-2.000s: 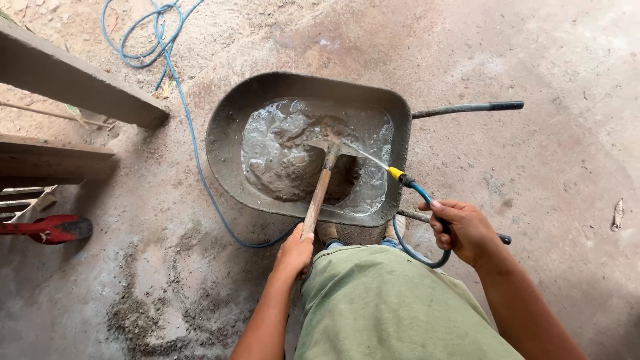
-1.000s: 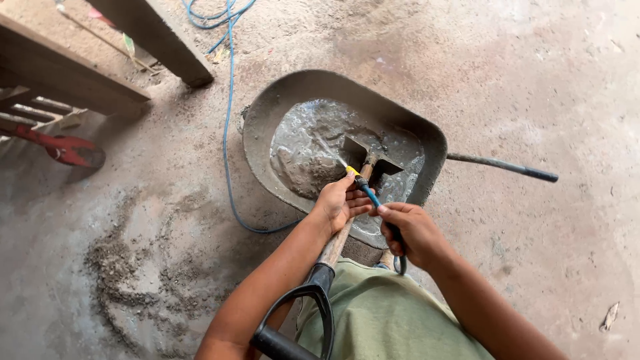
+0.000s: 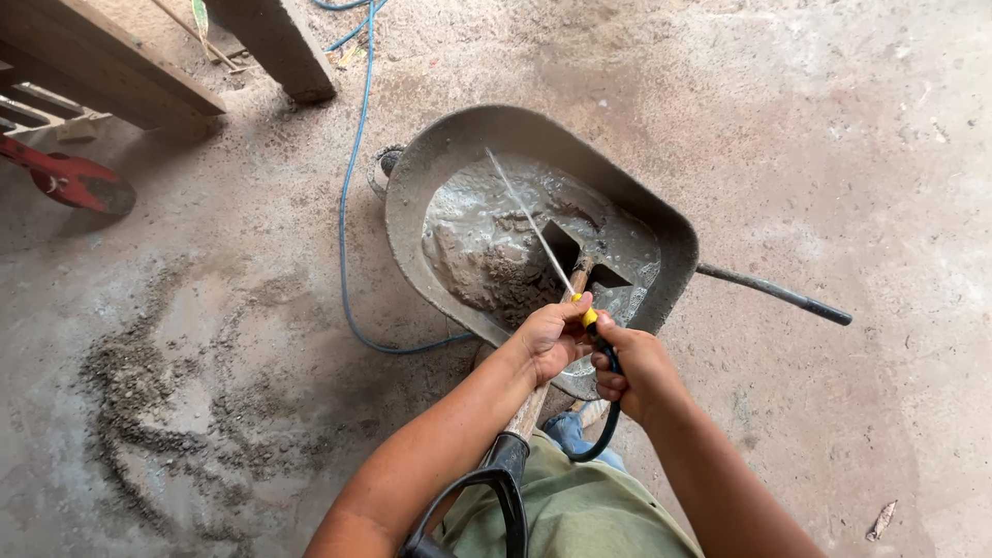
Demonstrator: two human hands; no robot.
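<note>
My right hand (image 3: 635,368) is closed around the end of a blue hose (image 3: 608,415), just behind its yellow nozzle (image 3: 587,310). The thumb and fingers of my left hand (image 3: 552,341) pinch the nozzle. A thin jet of water runs from it up and left into a wheelbarrow (image 3: 496,124) that holds wet grey mortar mix (image 3: 488,256) and cloudy water. A shovel (image 3: 527,411) stands blade down in the mix; its wooden shaft passes under my left hand, and its black D-grip (image 3: 504,480) leans by my left forearm.
The hose (image 3: 345,232) loops over the concrete floor left of the wheelbarrow. Loose grey mix (image 3: 132,380) is spread at lower left. Wooden posts (image 3: 271,46) and a red tool (image 3: 77,182) are at upper left. A barrow handle (image 3: 775,293) sticks out to the right.
Two seconds ago my left hand was on the shovel shaft; now it is at the nozzle with my right hand. The shovel's shaft and grip rest against me. The water jet has become longer.
</note>
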